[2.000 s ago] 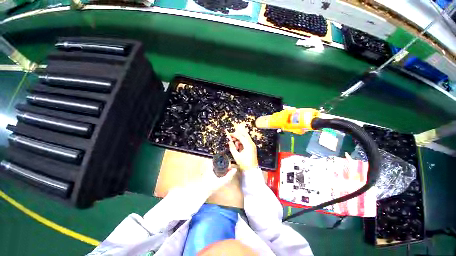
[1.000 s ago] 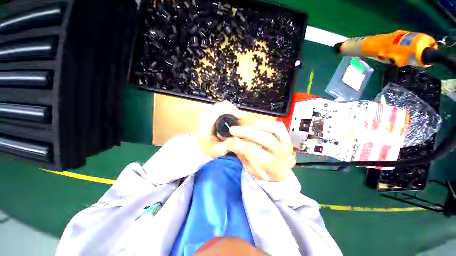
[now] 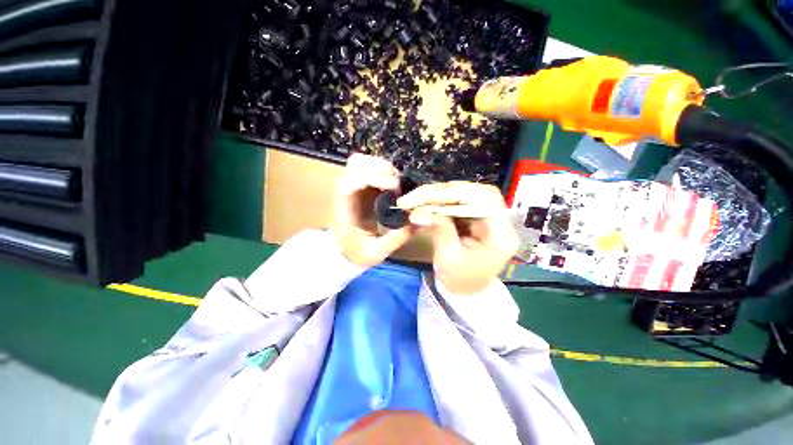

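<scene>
My left hand is wrapped around a black tube body, seen end-on as a dark round shape above the cardboard sheet. My right hand is beside it on the right, with its fingertips at the tube end. Whether a small part is between these fingertips is too small and blurred to tell. The orange electric screwdriver hangs at the upper right, its dark nose pointing left over the parts tray's right edge, touched by neither hand.
A parts tray of loose black parts lies beyond my hands. A foam rack holding tubes is at left. The cardboard sheet lies below the tray. The screw feeder, a crumpled clear bag and a black cable are at right.
My view tilted down from the shelf. My right hand moved from the parts tray to the tube end, and its fingers have since shifted there. The screwdriver now appears farther left than one second ago.
</scene>
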